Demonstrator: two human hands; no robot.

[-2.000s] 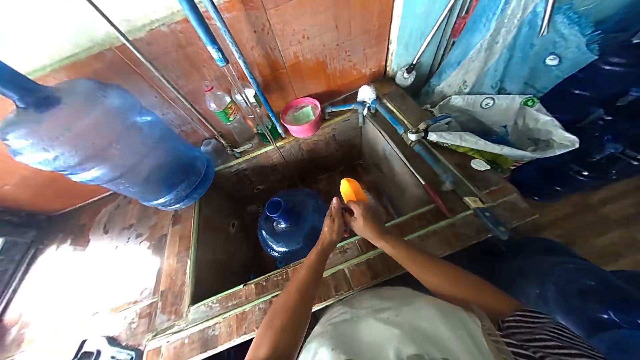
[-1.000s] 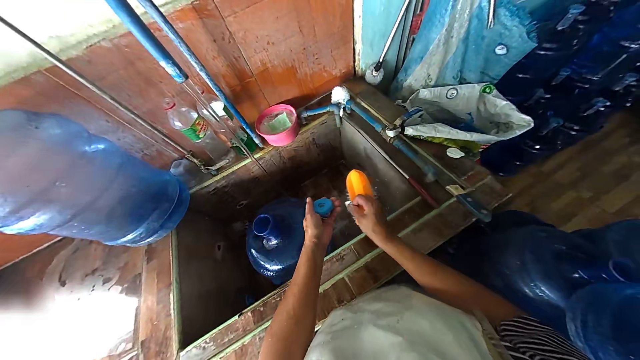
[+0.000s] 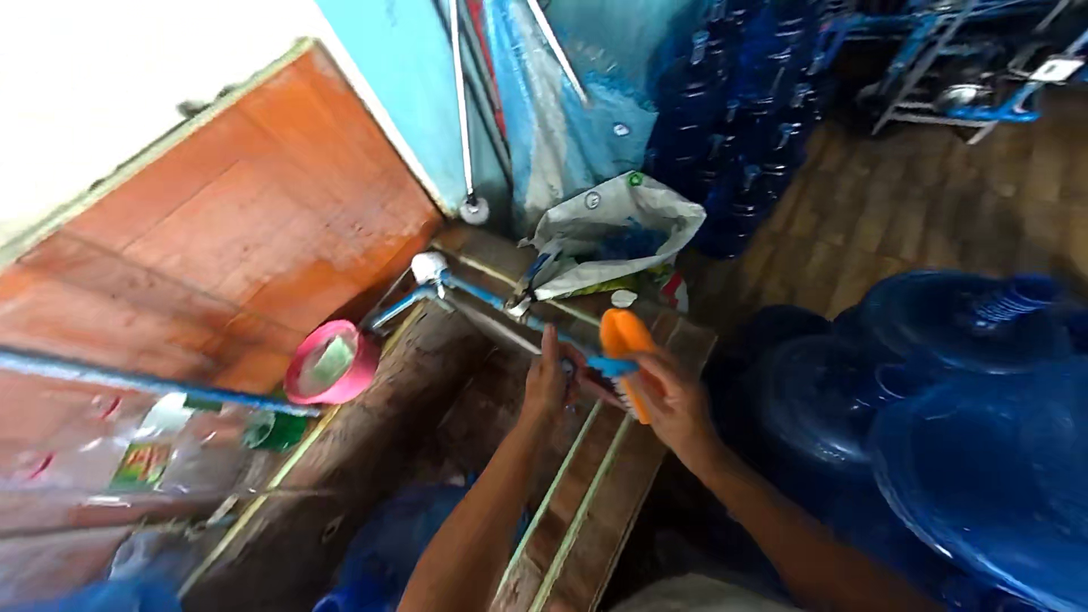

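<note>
My right hand point(image 3: 671, 399) grips an orange scrub brush point(image 3: 627, 336) with pale bristles, and a blue cap point(image 3: 612, 366) lies between its fingers against the brush. My left hand point(image 3: 548, 382) is just left of it, over the tiled sink, with fingers pointing up; something small and dark is at its palm, too blurred to name. Below and left of my left forearm, a blue water jug point(image 3: 382, 544) stands in the sink, partly hidden and blurred.
Blue pipes with a tap point(image 3: 518, 308) run along the sink's far rim. A pink bowl point(image 3: 333, 363) and plastic bottles sit on the left ledge. An open white sack point(image 3: 620, 234) is beyond the tap. Large blue jugs point(image 3: 977, 425) crowd the right side.
The blue cap was in my left hand one second ago and is now at my right hand's fingers beside the brush. The view has swung far to the right.
</note>
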